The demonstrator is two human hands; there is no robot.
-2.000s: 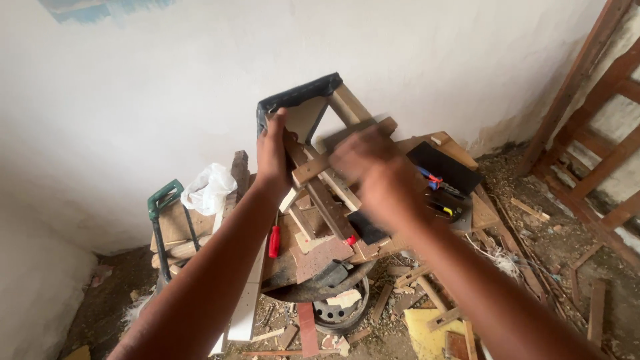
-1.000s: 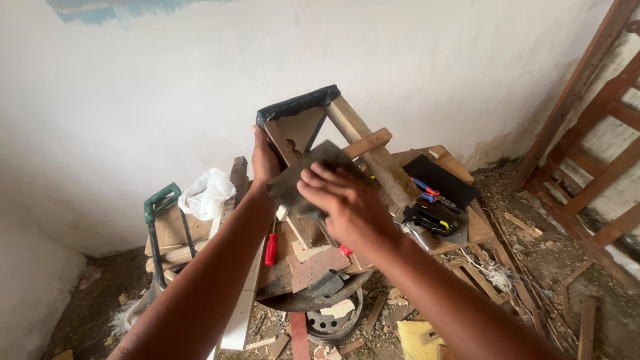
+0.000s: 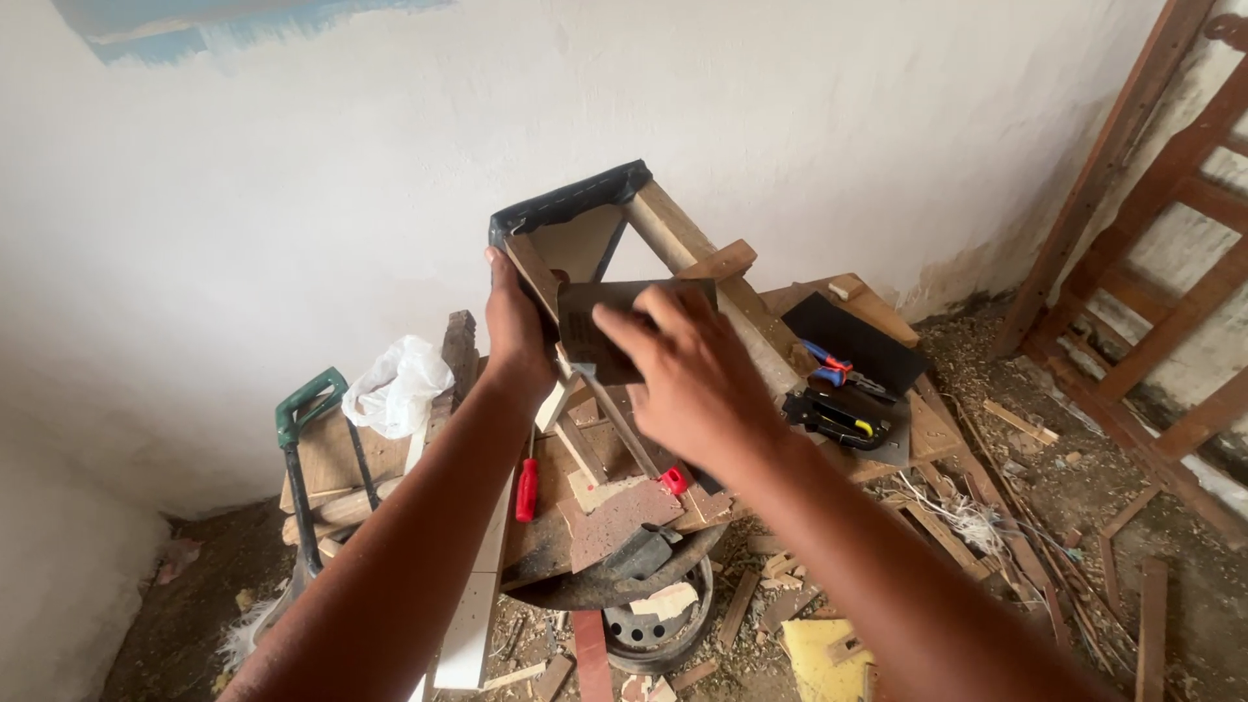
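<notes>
A small wooden frame point(image 3: 726, 268), its top end covered in black sheet material point(image 3: 575, 198), is tilted over the worktop. Around its left rail is my left hand point(image 3: 517, 322), the thumb upright along the edge. My right hand point(image 3: 682, 375) grips a dark sheet of sandpaper point(image 3: 590, 331), with writing on its back, against the frame's crosspiece. That sheet hides most of the crosspiece, whose reddish-brown end point(image 3: 726, 260) sticks out past the right rail. The fingers of my right hand are slightly blurred.
A staple gun point(image 3: 837, 419), red-and-blue pliers point(image 3: 838, 366) and a black sheet point(image 3: 856, 341) lie at the right. A red-handled screwdriver point(image 3: 526, 489), a white plastic bag point(image 3: 398, 387) and a green hacksaw point(image 3: 310, 405) are at the left. Wood scraps litter the floor around a wheel rim point(image 3: 658, 624).
My right hand was blurred beside the frame two seconds ago; one second ago it lay flat on the sandpaper, and now its fingers are bent. My left hand keeps its hold.
</notes>
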